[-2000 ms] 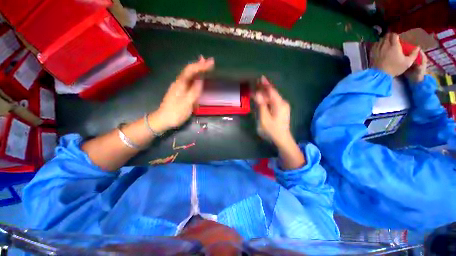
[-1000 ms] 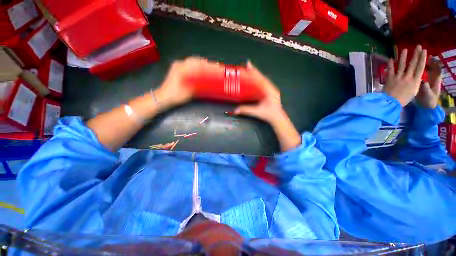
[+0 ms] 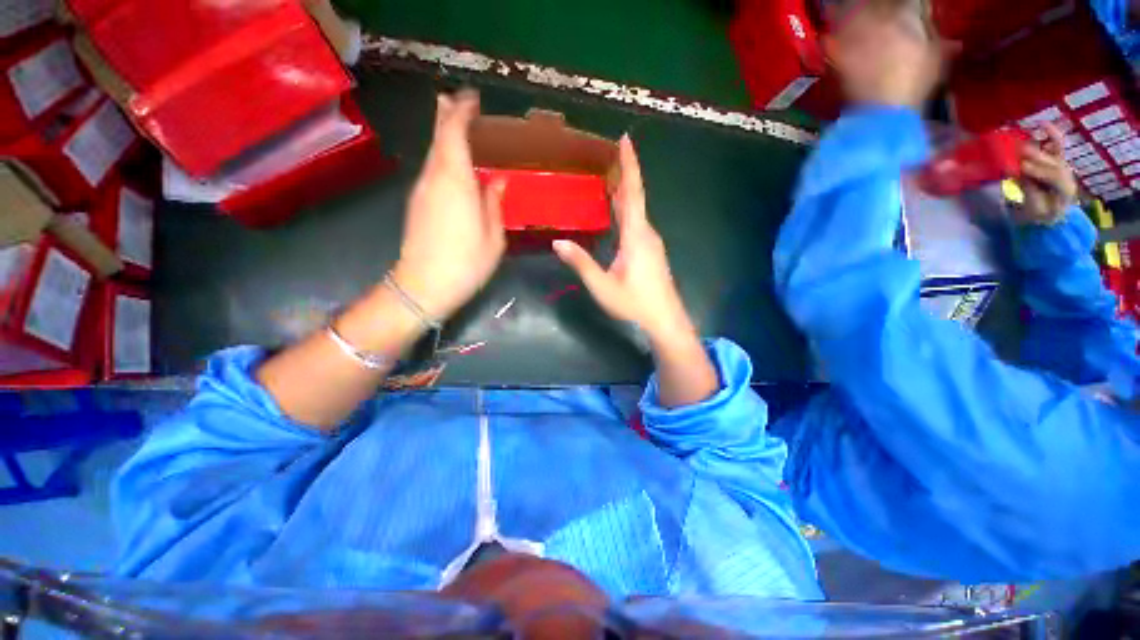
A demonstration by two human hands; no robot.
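A red box stands on the dark green worktop in front of me. Its lid is raised at the far side and shows plain brown inside with a notched edge. The inside of the box is hidden from this angle. My left hand is upright along the box's left end, palm towards it. My right hand is at the right end, fingers pointing away, thumb near the front right corner. The two hands flank the box between the palms.
Stacked open red boxes lie at the left, with labelled boxes beyond. Thin sticks lie near my left forearm. A chipped metal edge crosses the far side. At right, a coworker's blue sleeves reach over a scale; one hand holds a red box.
The box, a blurred red shape between my hands a second ago, now shows its raised brown lid. My left hand has turned upright beside it. The coworker's nearer hand has moved to the far boxes.
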